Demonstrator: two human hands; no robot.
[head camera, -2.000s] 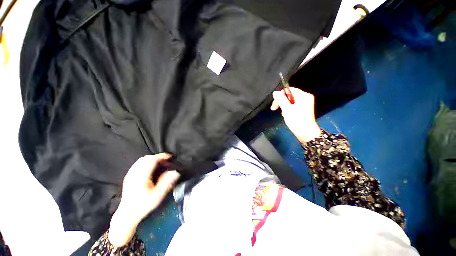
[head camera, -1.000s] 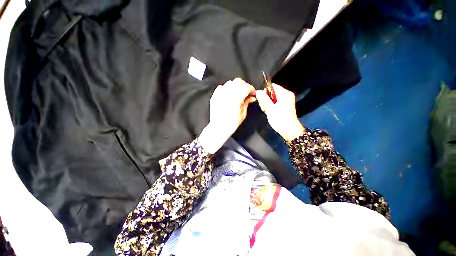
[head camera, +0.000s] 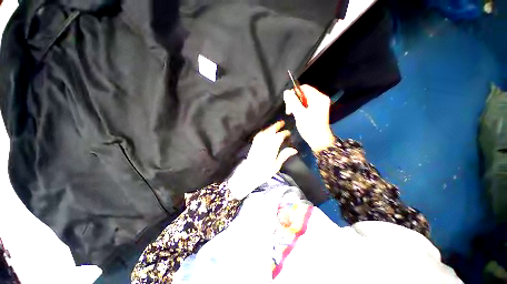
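A black jacket (head camera: 183, 122) lies spread on the white table, its smooth inside cloth facing up, with a small white label (head camera: 207, 67) on it. My right hand (head camera: 311, 113) is closed round thread snips (head camera: 298, 91) with a red handle, their metal blades pointing up past the fingers, at the jacket's lower right edge. My left hand (head camera: 262, 158) is just below and left of it, at the same edge, fingers apart. No cloth shows gripped in it. Whether the right fingertips also hold the edge cannot be told.
The white table top (head camera: 28, 222) shows at the left, and a strip of it at the upper right. Black cloth hangs over the table edge at the right. The blue floor (head camera: 422, 133) lies beyond, with a greyish-green bundle (head camera: 495, 138) at the far right.
My left hand moved from the lower left to meet my right hand, then dropped slightly down and opened. My right hand stays on the snips. The jacket has shifted left in view.
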